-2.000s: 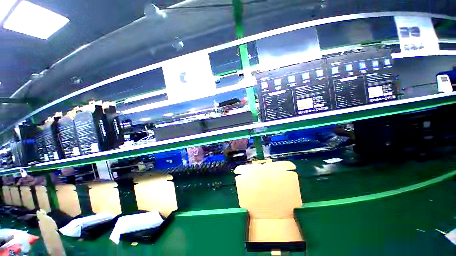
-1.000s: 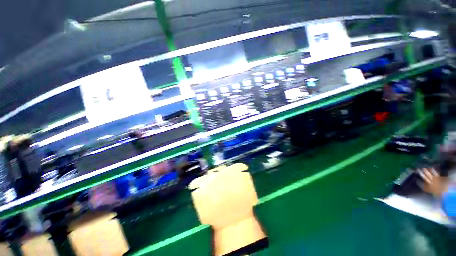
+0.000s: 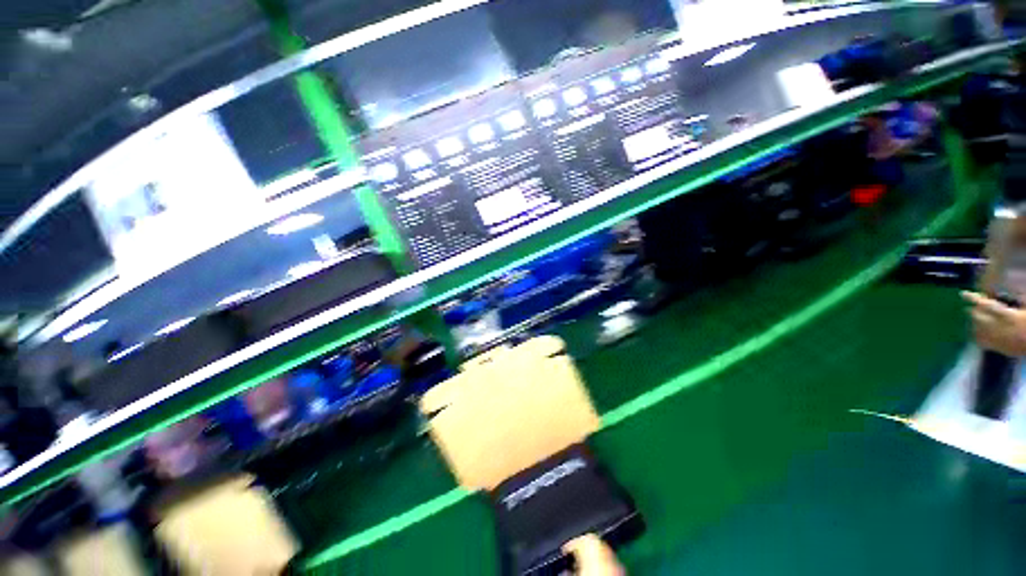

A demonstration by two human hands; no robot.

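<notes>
A black carrying case (image 3: 566, 509) with white lettering lies over the lower tray of the open retail box, below its upright tan lid (image 3: 512, 414). My right hand (image 3: 593, 555) is at the near edge of the case and grips it, cut off by the bottom edge of the picture. My left hand is not in view. Blur hides how far down in the tray the case sits.
More open tan lids (image 3: 225, 529) stand at the lower left. A shelf (image 3: 563, 231) with black printed cartons (image 3: 540, 158) crosses above the green bench (image 3: 743, 439). At the far right another person's hand (image 3: 999, 323) holds a dark item over a white sheet (image 3: 956, 411).
The view has swung to the right. The box tray was bare before; now the black case is over it and my right hand has come in at the bottom.
</notes>
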